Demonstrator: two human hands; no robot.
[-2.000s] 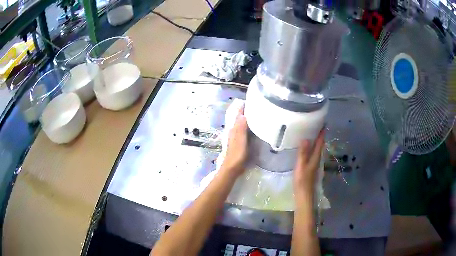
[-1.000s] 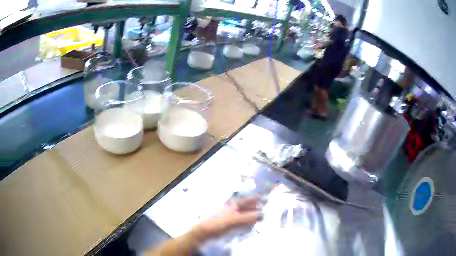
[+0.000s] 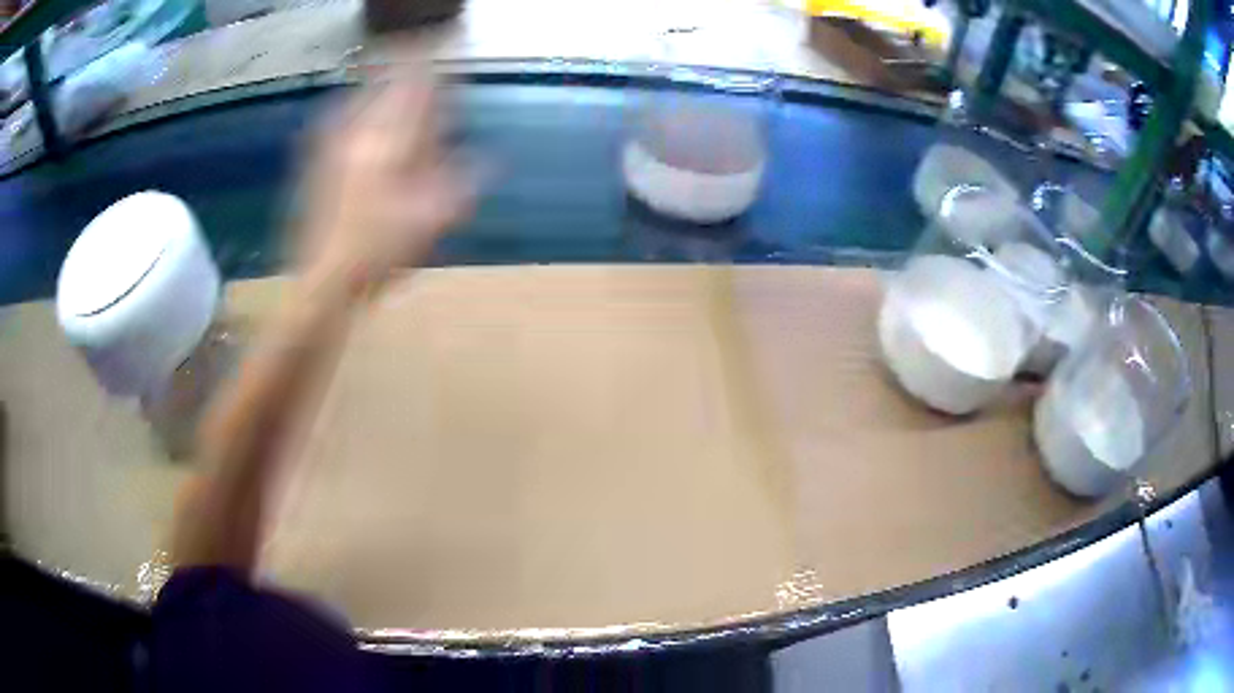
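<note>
My left hand [image 3: 386,176] is blurred over the conveyor belt, with the forearm rising from the lower left; its fingers look spread and I see nothing in it. A housing [image 3: 697,176] stands on the belt to its right, white part down. Another housing [image 3: 142,278] stands at the far left, white side up, with its clear part below, near the cardboard's back edge. Several housings [image 3: 953,332] with clear rims up are grouped at the right. My right hand is not in view.
The tan cardboard sheet [image 3: 541,447] covers the bench. The green-blue conveyor belt [image 3: 555,176] runs behind it. The silver machine table [image 3: 1029,623] shows at the lower right. Green frame posts stand at the upper right, near a yellow container [image 3: 880,16].
The view has swung left from the machine to the bench. My left hand has gone from the machine table to over the belt. My right hand, on a housing two seconds ago, is out of view.
</note>
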